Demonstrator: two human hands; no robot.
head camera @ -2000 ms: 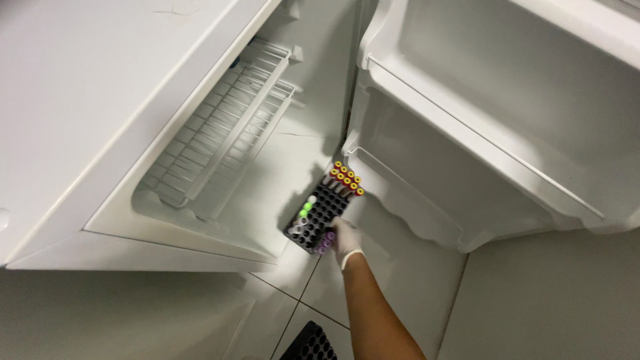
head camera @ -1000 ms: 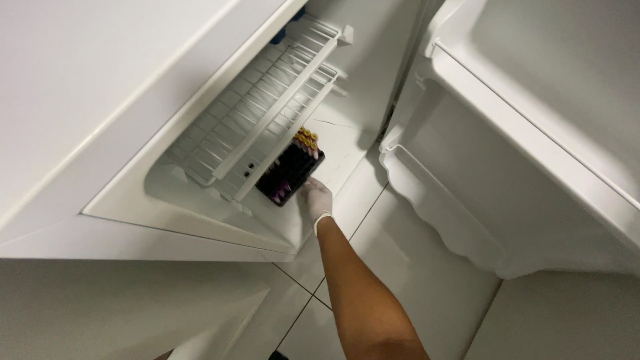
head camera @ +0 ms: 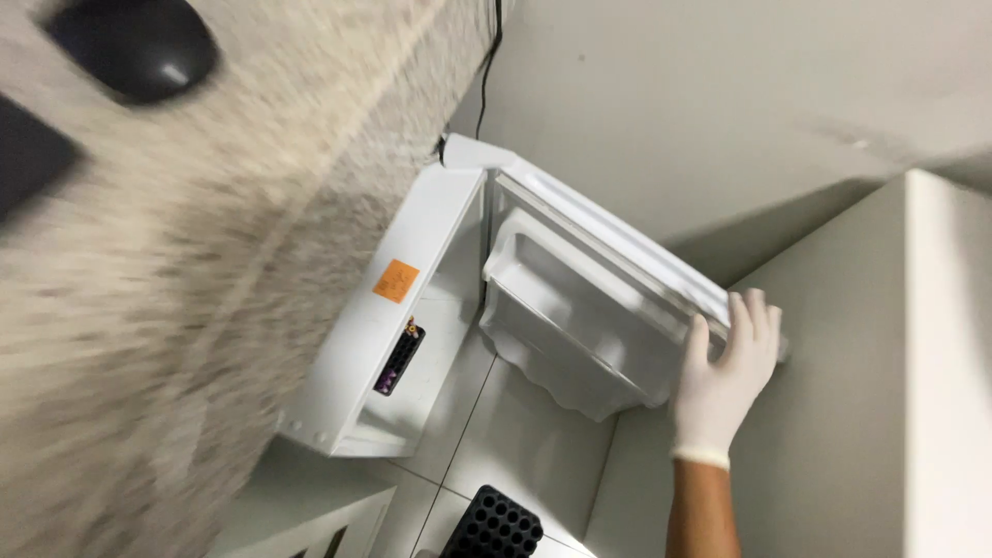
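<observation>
My right hand [head camera: 725, 372], in a white glove, grips the free edge of the open white refrigerator door [head camera: 620, 232], thumb on the inner side and fingers over the rim. At the bottom edge is an empty-looking black tube rack [head camera: 496, 523]; a pale sliver at its lower left looks like a gloved fingertip of my left hand [head camera: 425, 553], the rest out of frame. Inside the small white refrigerator [head camera: 364, 333], partly hidden by its side wall, a black rack [head camera: 401, 358] lies on the floor of the compartment, with yellow-capped tubes at one end and purple-capped ones at the other.
A stone-patterned countertop [head camera: 194, 310] fills the left, with a black computer mouse [head camera: 136, 50] and a dark flat object [head camera: 31, 159]. An orange note [head camera: 396, 280] is stuck on the refrigerator. A black cable [head camera: 487, 77] hangs behind. A pale panel [head camera: 821, 372] stands beside the door.
My right hand has left the filled rack inside the refrigerator and now holds the door's edge. Two seconds ago that rack was in my hand at the opening. The view has pulled back widely.
</observation>
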